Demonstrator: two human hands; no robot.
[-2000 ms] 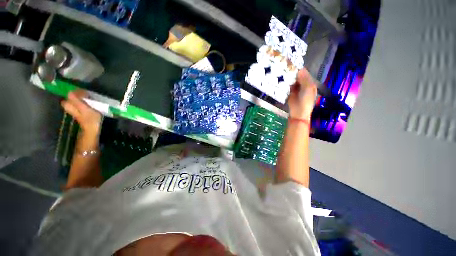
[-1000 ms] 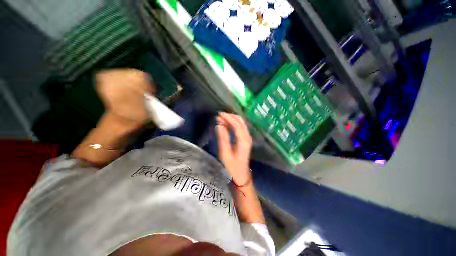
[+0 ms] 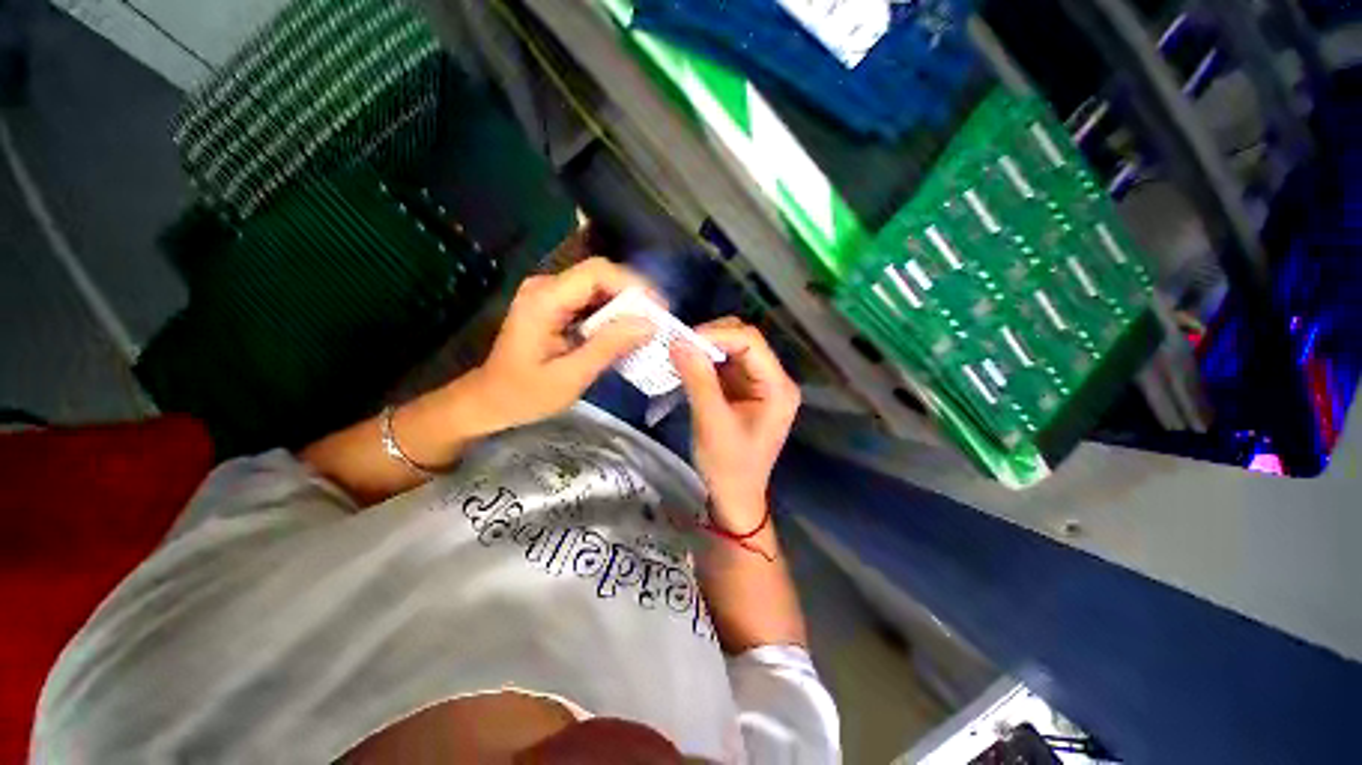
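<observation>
A white label sheet [image 3: 651,359] with faint print is held between both hands in front of the chest. My left hand [image 3: 575,336] grips its left and upper part between thumb and fingers. My right hand [image 3: 739,396] pinches its right edge. A small loose flap hangs below it. A stack of green PCB panels [image 3: 1001,284] with pale connectors lies on the conveyor edge to the right of the hands.
Blue PCB panels [image 3: 807,67] lie at the top, with part of a white PCB panel [image 3: 849,27] on them. Green-and-white tape [image 3: 777,165] marks the conveyor edge. A slotted PCB rack [image 3: 336,284] stands at left. A red surface [image 3: 105,523] is lower left. Dark rails are upper right.
The hands were apart and have come together at the white sheet; my right hand was empty a second ago and now pinches it. The white panel, held in my right hand earlier, lies on the blue panels.
</observation>
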